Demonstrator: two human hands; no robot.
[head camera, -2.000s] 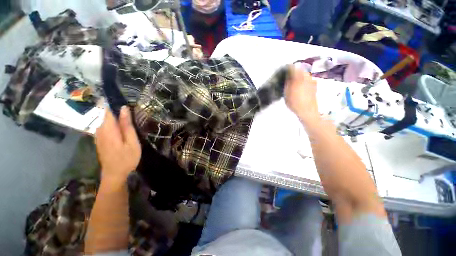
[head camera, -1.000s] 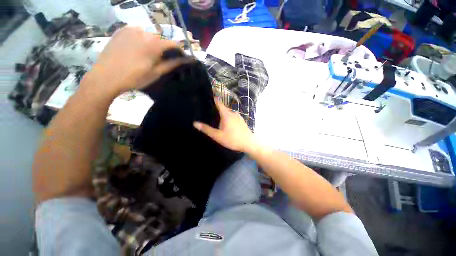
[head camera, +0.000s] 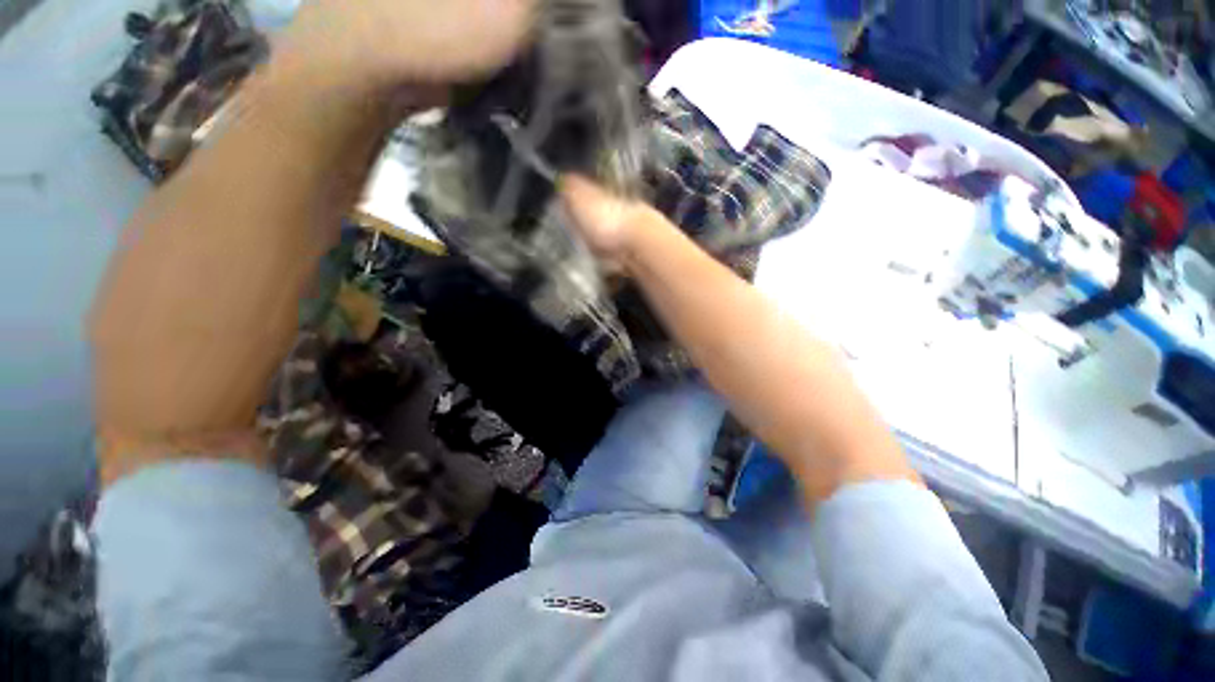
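A black-and-cream plaid garment (head camera: 730, 187) lies over the left part of the white table, and a blurred part of it is lifted between my hands. Its black lining (head camera: 513, 360) hangs down to my lap. My left hand (head camera: 426, 40), blurred at the top edge, is at the lifted cloth's upper left; its fingers are partly hidden. My right hand (head camera: 602, 220) is at the lifted cloth's right side, its fingertips hidden in the cloth.
A white and blue sewing machine (head camera: 1066, 253) stands on the white table (head camera: 866, 320) at the right. Brownish plaid piles lie at the upper left (head camera: 193, 87) and low left (head camera: 360, 493). Pinkish cloth (head camera: 933, 160) lies at the table's back edge.
The black lining, spread between my hands a second ago, now hangs lower, and plaid cloth is lifted in front. My left hand has moved up and right. The view has shifted.
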